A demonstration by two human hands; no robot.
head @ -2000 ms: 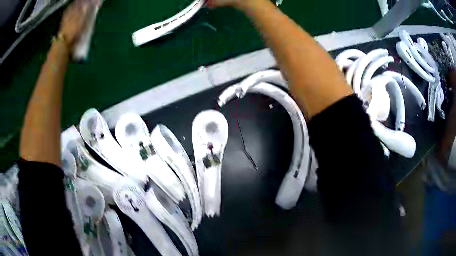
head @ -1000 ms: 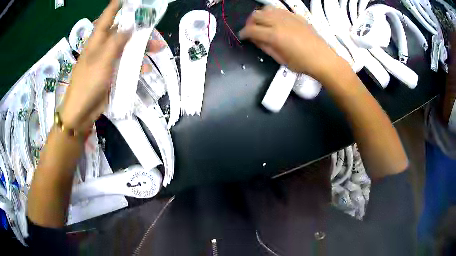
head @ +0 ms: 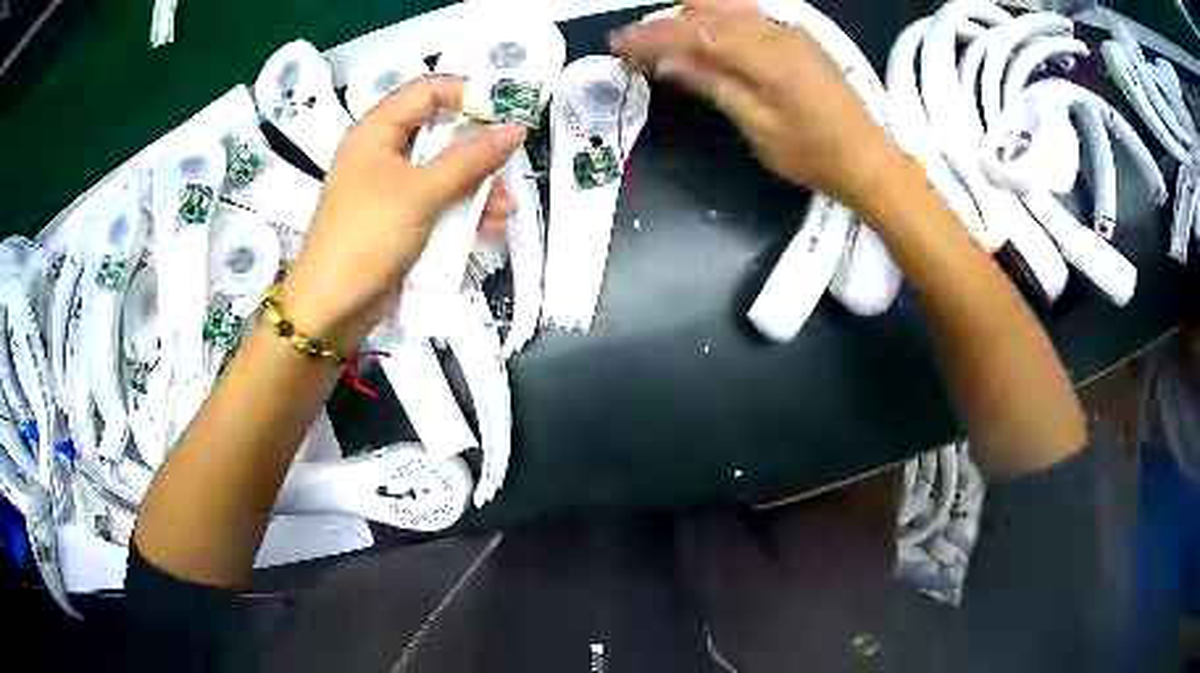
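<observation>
My left hand (head: 395,197) grips a white curved housing half (head: 454,243) with a green circuit board (head: 513,101) near its round head. My right hand (head: 757,86) is blurred at the top centre, above the bench; whether its fingers hold anything is unclear. Thin red wires (head: 628,164) hang beside a second housing half (head: 579,256), which lies between my hands with its own board (head: 596,167). Smooth white arms (head: 796,276) lie partly under my right hand and forearm.
Overlapping shells with boards (head: 191,250) cover the left of the dark bench (head: 632,421). A vented shell (head: 408,487) lies at its near edge. Curved white arms (head: 1053,158) lie bundled at right. The green belt (head: 79,145) is at upper left. More white pieces (head: 938,513) sit below the bench.
Over two seconds, both hands have come back from the belt to the bench, the left now with a housing half. Since one second ago, the view has shifted and the right hand has moved up.
</observation>
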